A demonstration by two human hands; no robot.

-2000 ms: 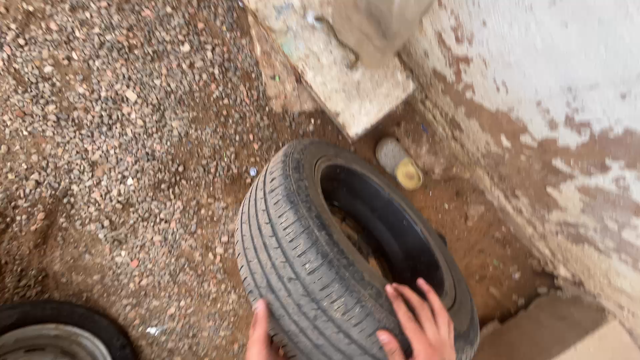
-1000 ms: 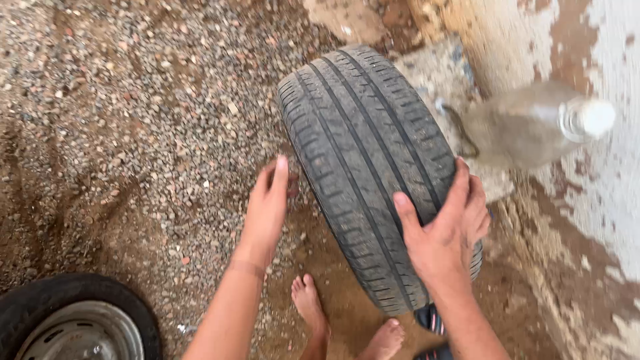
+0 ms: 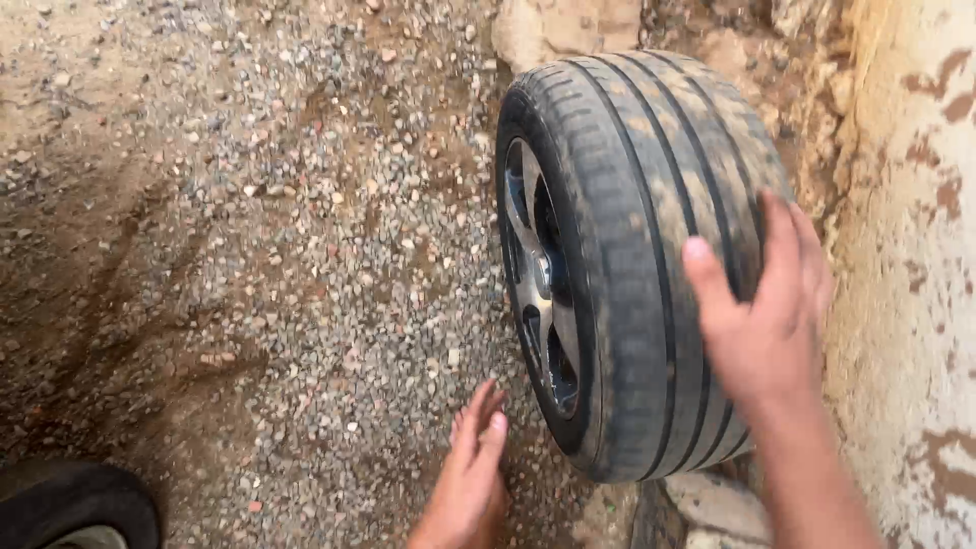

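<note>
A car tyre [image 3: 648, 267] stands upright on its tread, its side turned to the left. Inside it shows a spoked alloy rim [image 3: 541, 282]. Brown dirt marks the grooved tread. My right hand [image 3: 770, 305] lies against the right part of the tread, thumb and fingers spread. To the lower left of the tyre is my left hand [image 3: 476, 457], apart from it, holding nothing, with its fingers extended over the gravel.
Gravel [image 3: 366, 267] and brown soil cover the ground at the left. Part of another tyre [image 3: 84, 499] lies at the lower left. A peeling painted wall [image 3: 915, 305] runs along the right side. Stones [image 3: 717, 503] lie below the upright tyre, and a pale slab [image 3: 568, 30] is above it.
The handled tyre first leaned with its open centre showing, then turned tread-up; now it stands upright with a spoked rim in view. The plastic bottle and feet have left the view.
</note>
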